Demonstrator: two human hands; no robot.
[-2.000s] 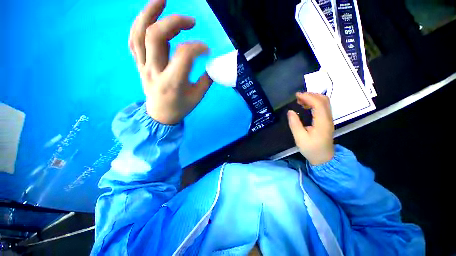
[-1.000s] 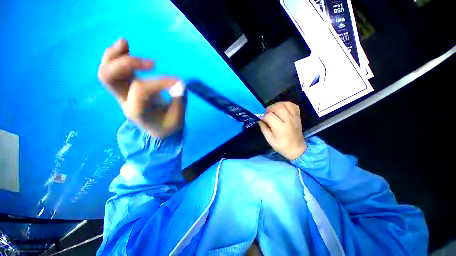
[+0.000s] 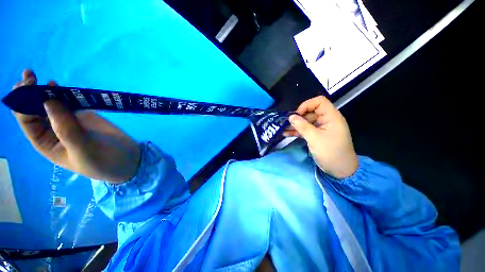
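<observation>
A dark navy feature sticker (image 3: 159, 104) with white words is stretched between my hands, above the screen's corner. My left hand (image 3: 80, 135) grips it near its far left end, which is pointed. My right hand (image 3: 327, 133) pinches the other end, where the strip bends down in a short corner piece reading TECH. The television (image 3: 175, 53) lies below with its bright blue screen and white writing, partly behind my left arm and the sticker.
White backing sheets (image 3: 345, 56) lie fanned on the black line edge at the upper right. A silver metal border (image 3: 404, 53) runs beside them. A pale patch shows on the screen at the far left.
My left hand has moved left and down, first from the white piece at the sticker, then pulling the strip out long. My right hand has taken hold of its other end. The view has shifted.
</observation>
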